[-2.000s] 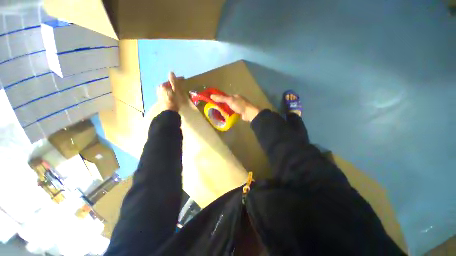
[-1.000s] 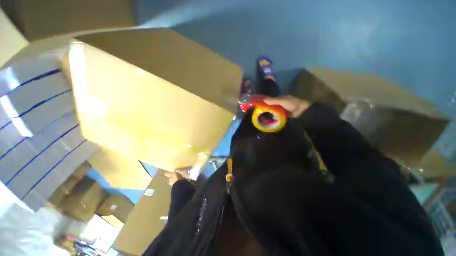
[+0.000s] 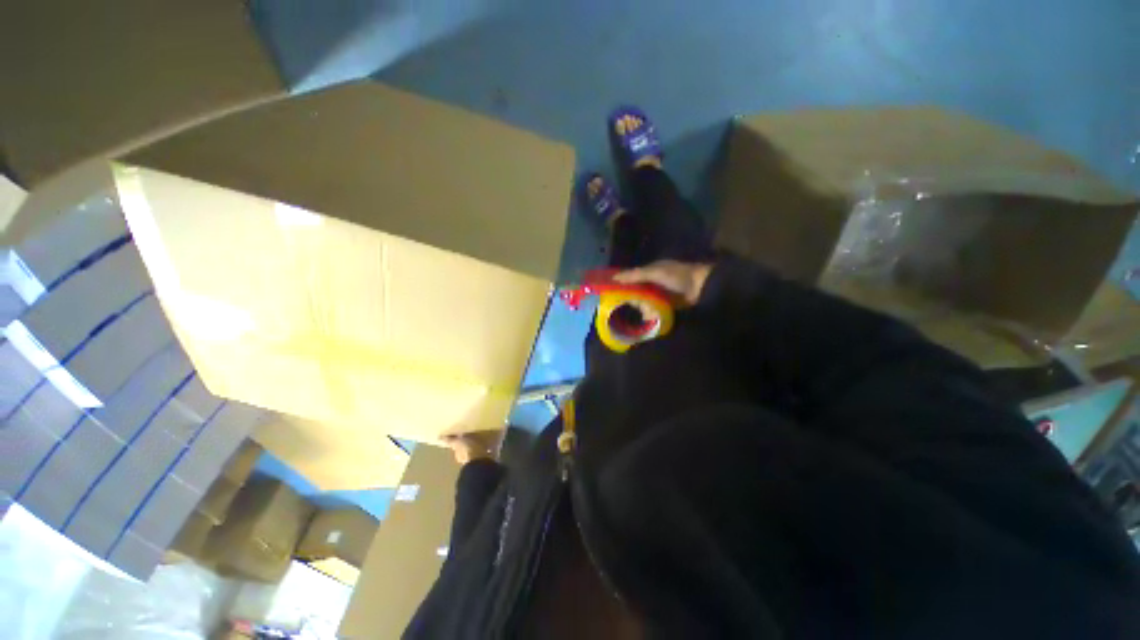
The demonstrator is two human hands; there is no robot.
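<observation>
A large tan carton (image 3: 363,300) stands in front and to the left, its pale face towards me with a glossy tape strip along an edge. My left hand (image 3: 473,445) touches the carton's near lower edge; its fingers are partly hidden. My right hand (image 3: 669,280) holds a red tape gun (image 3: 600,288) with a yellow tape roll (image 3: 634,320), close to my body and off the carton.
An open carton with crumpled clear film (image 3: 925,238) is at the right. Pale cartons with blue strapping (image 3: 100,375) are stacked at the left. A labelled carton (image 3: 406,538) is at the lower left. Another carton (image 3: 125,75) is at the top left. Feet in purple sandals are on the blue floor (image 3: 775,50).
The carton is turned and shows its broad face. The tape gun has moved off it towards my body. My left hand has moved down to its near edge. The film-filled carton has come into view.
</observation>
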